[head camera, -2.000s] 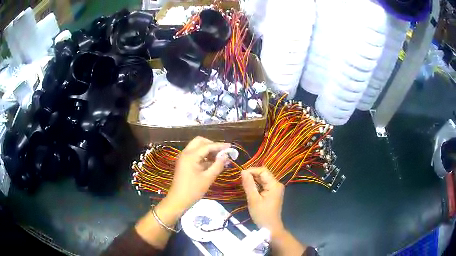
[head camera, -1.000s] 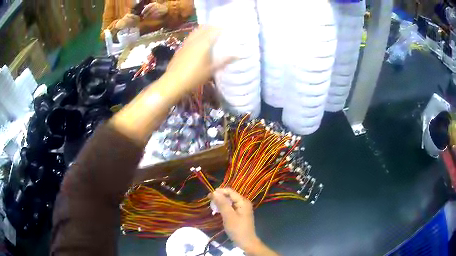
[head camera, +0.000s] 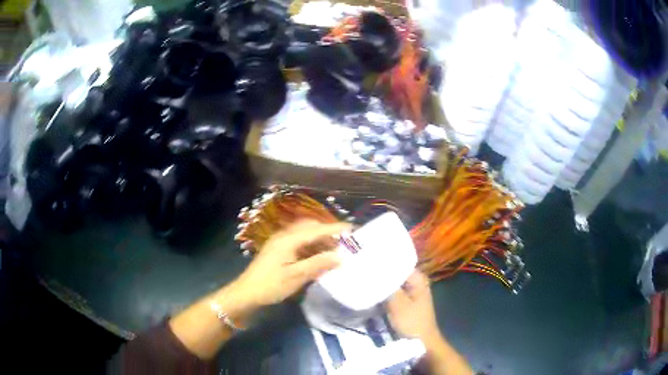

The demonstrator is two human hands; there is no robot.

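Note:
My left hand (head camera: pixel 293 260) holds a white round housing (head camera: pixel 377 267) by its left edge, above the bench. Small dark and reddish wire ends show at its fingertips. My right hand (head camera: pixel 412 304) is at the lower right edge of the housing, its fingers partly hidden behind it; it holds the housing's edge. The white bracket base (head camera: pixel 351 351) lies below, close to the wearer, partly covered by the housing. The orange wire harness bundle (head camera: pixel 465 220) lies behind and to both sides of the hands. The picture is blurred.
A heap of black shells (head camera: pixel 176 132) is at the left, with white plastic pieces (head camera: pixel 73 66) beyond. A cardboard carton (head camera: pixel 344 178) of small white-and-silver parts (head camera: pixel 395 143) stands behind the wires. Stacks of white housings (head camera: pixel 549 110) and a white post (head camera: pixel 622 150) are at the right.
My left hand has come back from the housing stacks with a white housing. My right hand, earlier on a small white piece and wires, is now at that housing. The view has shifted.

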